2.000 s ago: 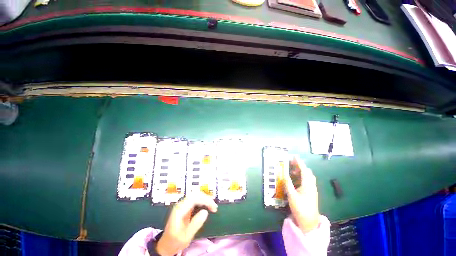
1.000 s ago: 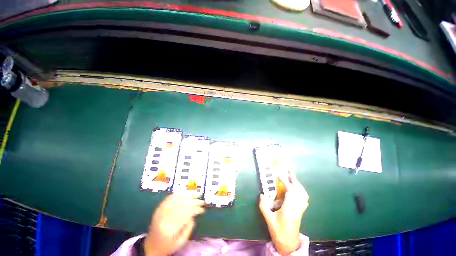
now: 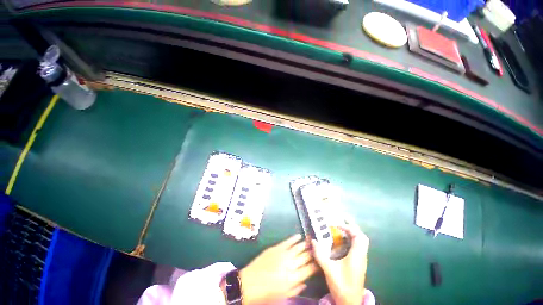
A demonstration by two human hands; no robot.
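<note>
Two phone-sized housings lie side by side on the green mat, the left one (image 3: pixel 215 189) and the right one (image 3: pixel 247 202), white faces up with small dark rectangles and orange patches. My right hand (image 3: pixel 345 256) grips the lower end of a stack of housings (image 3: pixel 321 208). The top one shows its white face; another sticks out at its left with a dark edge. My left hand (image 3: pixel 277 271) is at the stack's lower left corner, fingers spread and partly blurred. Whether it grips the stack is unclear.
A note paper (image 3: pixel 439 211) with a pen (image 3: pixel 443 213) and a small dark block (image 3: pixel 436 274) lie at the right. A clear bottle (image 3: pixel 74 89) stands at the left end. A pale disc (image 3: pixel 384 30) and red-brown block (image 3: pixel 439 44) are on the shelf.
Loose housings on the mat went from four to three to two. The right hand's housing is now a stack, and the left hand has moved right to it. The view has turned.
</note>
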